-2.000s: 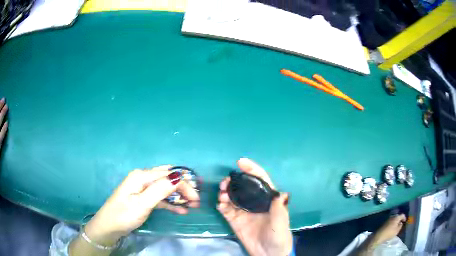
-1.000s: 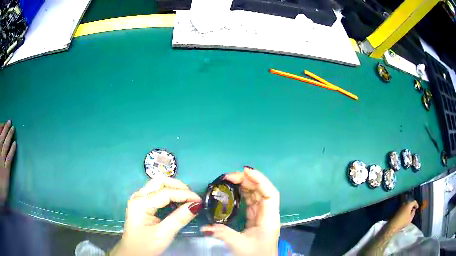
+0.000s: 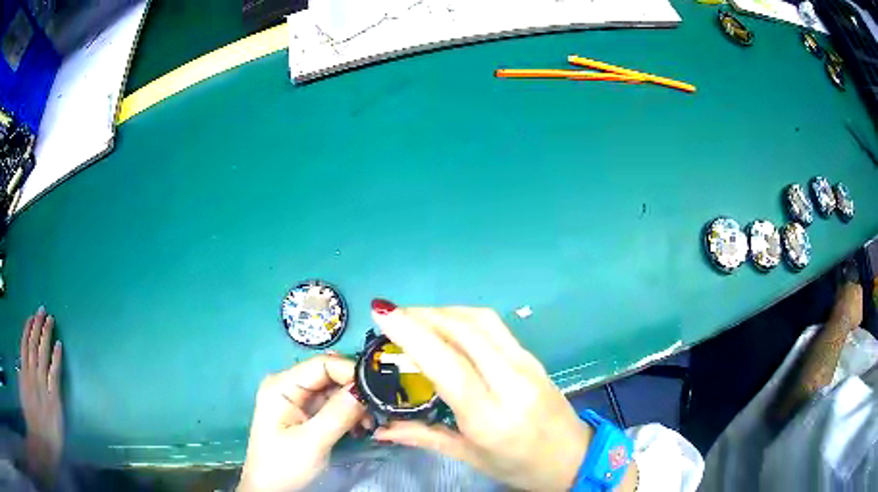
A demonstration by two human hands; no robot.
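Note:
A round dark watch case [image 3: 393, 382] faces up and shows its amber inside with a black and white patch. My left hand [image 3: 306, 408] grips its left side with thumb and fingers. My right hand [image 3: 481, 389], with a blue band at the wrist, holds its right side, fingers over the upper rim, hiding part of it. One inner module [image 3: 315, 313], a black-rimmed disc with silver and white components, lies on the green mat just above my left hand, untouched.
Several inner modules [image 3: 764, 244] lie at right. Crossed orange sticks [image 3: 597, 74] lie at upper centre, below a white board [image 3: 462, 24]. A white scrap [image 3: 524, 311] lies above my right hand. Another person's hand [image 3: 40, 365] rests at far left; another's arm [image 3: 818, 375] is at right.
The case has turned its amber inside further up, and my right hand has moved over its upper right. The view has shifted, so the sticks and board sit higher. A white scrap now shows.

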